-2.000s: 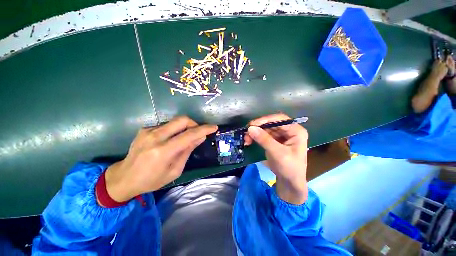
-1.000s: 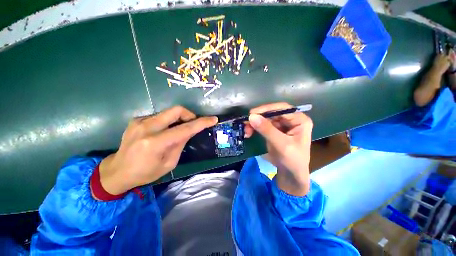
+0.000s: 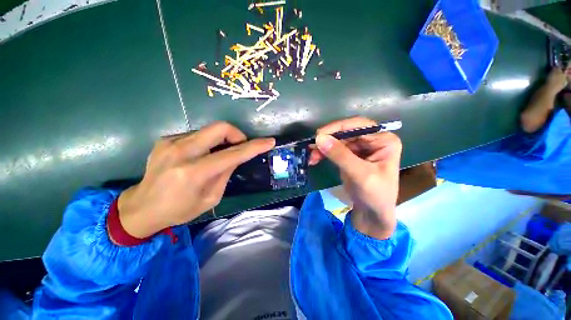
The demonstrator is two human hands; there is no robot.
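The black open-backed phone unit lies at the near side of the bench, below my hands. Its blue-black mainboard with a bright silver-white patch is at its right end. My left hand covers the phone's left part, its index fingertip at the far edge beside the board. My right hand pinches a thin black tool with a pale end pointing right; its other end reaches the phone's far edge near my left fingertip. The exact contact is too small to tell.
A loose heap of white and orange flex strips lies beyond the phone. A blue bin with tan strips stands at the far right. Another person's arm in a blue sleeve is at the right. A cardboard box is below the bench.
The whole view has shifted, so the heap and bin sit higher in the frame. Both hands keep nearly the same hold at the phone; the tool's pale end has moved slightly right and up.
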